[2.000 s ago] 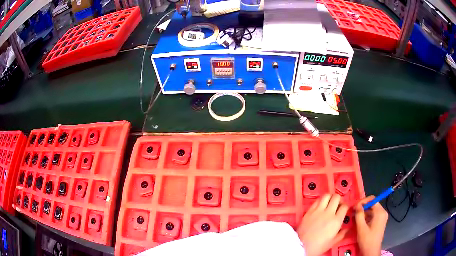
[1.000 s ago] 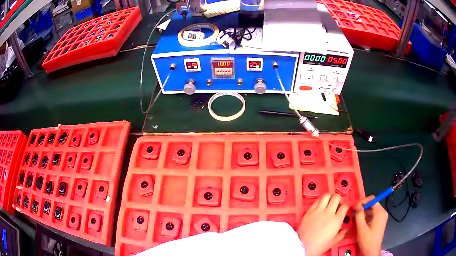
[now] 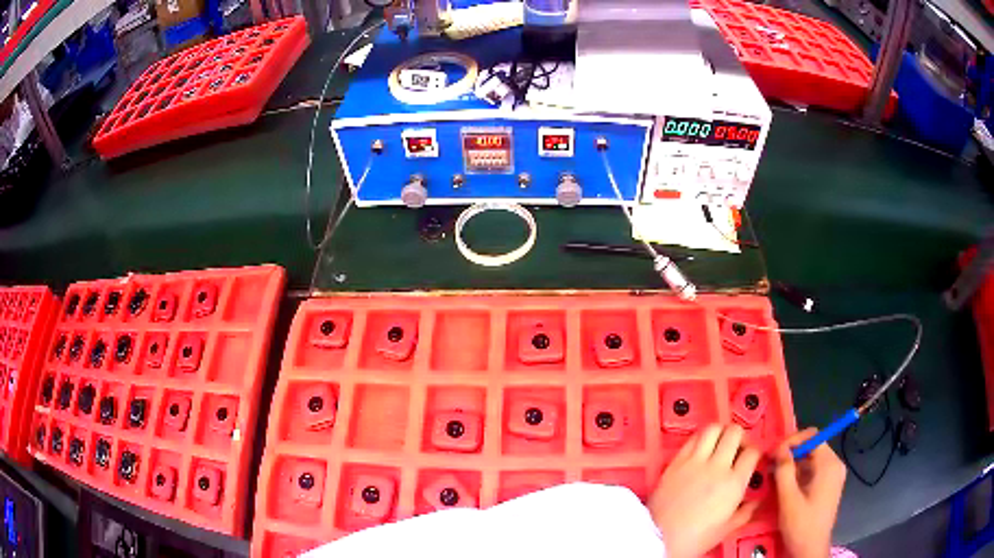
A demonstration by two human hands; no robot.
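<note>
The red main tray (image 3: 491, 377) lies in front of me, with small dark-centred modules (image 3: 533, 416) in most visible pockets. My right hand (image 3: 809, 490) holds the blue pen tool (image 3: 826, 433) at the tray's right edge; the pen's tip is hidden by the fingers. My left hand (image 3: 706, 487) lies over the tray's lower right, fingertips beside a module (image 3: 756, 480) in the right column. Whether it grips anything cannot be seen. The white left sleeve covers the lower pockets. A thin pale line (image 3: 861, 323) runs from the pen to a silver connector (image 3: 674, 277).
A blue control box (image 3: 436, 164) and white power supply (image 3: 699, 164) stand behind the tray. A pale ring (image 3: 495, 233) and dark stick (image 3: 610, 249) lie before them. A side tray (image 3: 251, 360) is at left. Black leads (image 3: 872, 414) lie at right. More red trays stand behind.
</note>
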